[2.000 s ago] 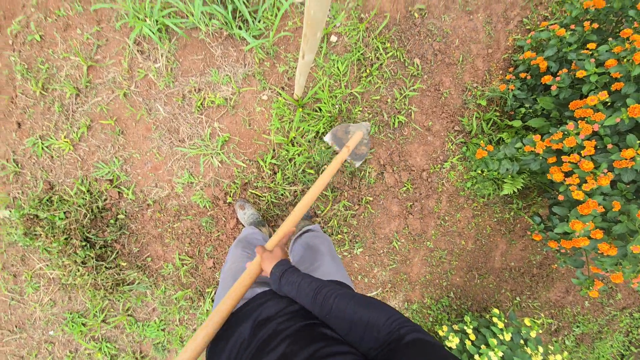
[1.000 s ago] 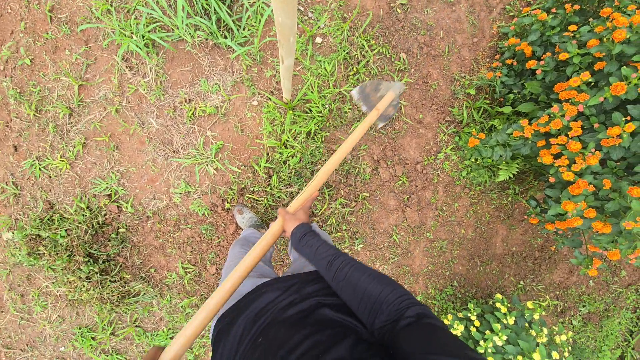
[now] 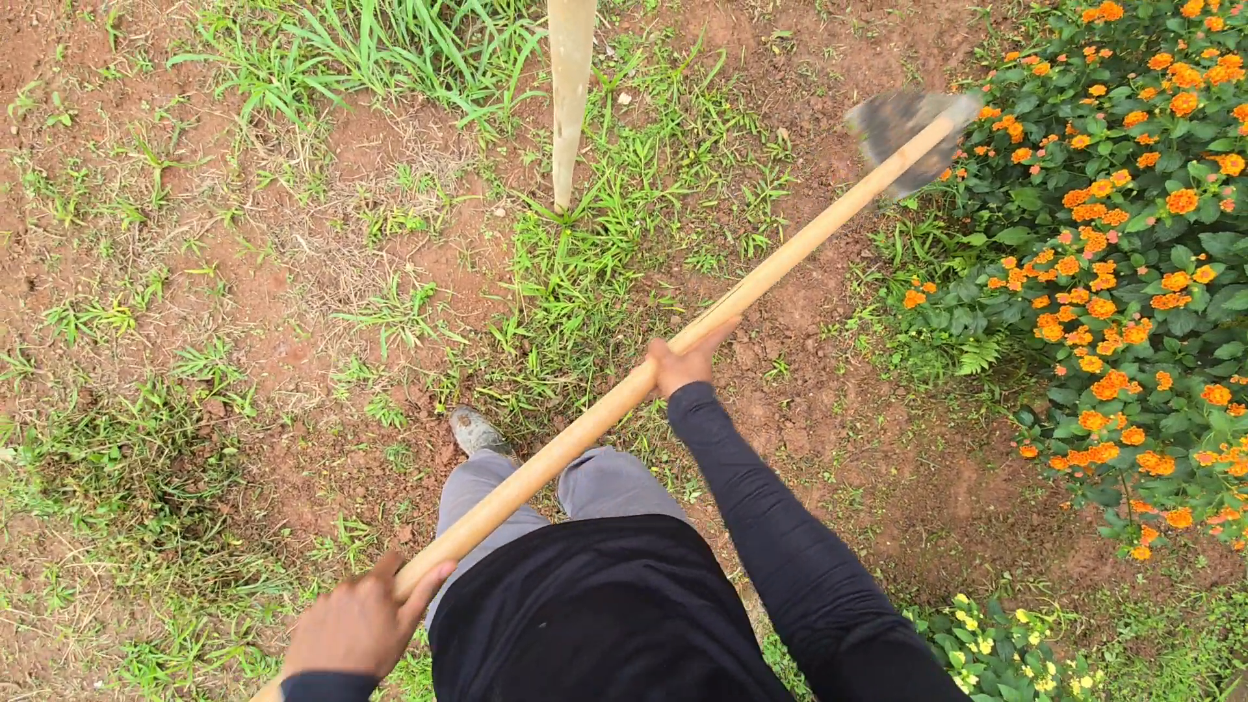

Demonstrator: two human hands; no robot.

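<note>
A hoe with a long wooden handle [image 3: 546, 461] slants across the view from lower left to upper right. My left hand [image 3: 346, 619] is wrapped round its lower end. Farther up, near the middle of the handle, my right hand [image 3: 687, 363] grips it. The metal hoe blade [image 3: 902, 136], blurred and soiled, is in the air beside the orange-flowered bush. Below the handle are my grey trousers and one muddy boot [image 3: 476, 432]; the other boot is hidden.
A pale wooden post [image 3: 569, 93] stands at the top middle among green weeds [image 3: 604, 239]. An orange-flowered bush [image 3: 1102, 283] fills the right side. A small yellow-flowered plant [image 3: 999, 648] grows at lower right. Uprooted-looking grass [image 3: 146, 478] lies on red soil at left.
The hoe blade has moved up and right, from the weeds near the post to the orange-flowered bush. My right hand has moved the same way, and my left hand has come into full view.
</note>
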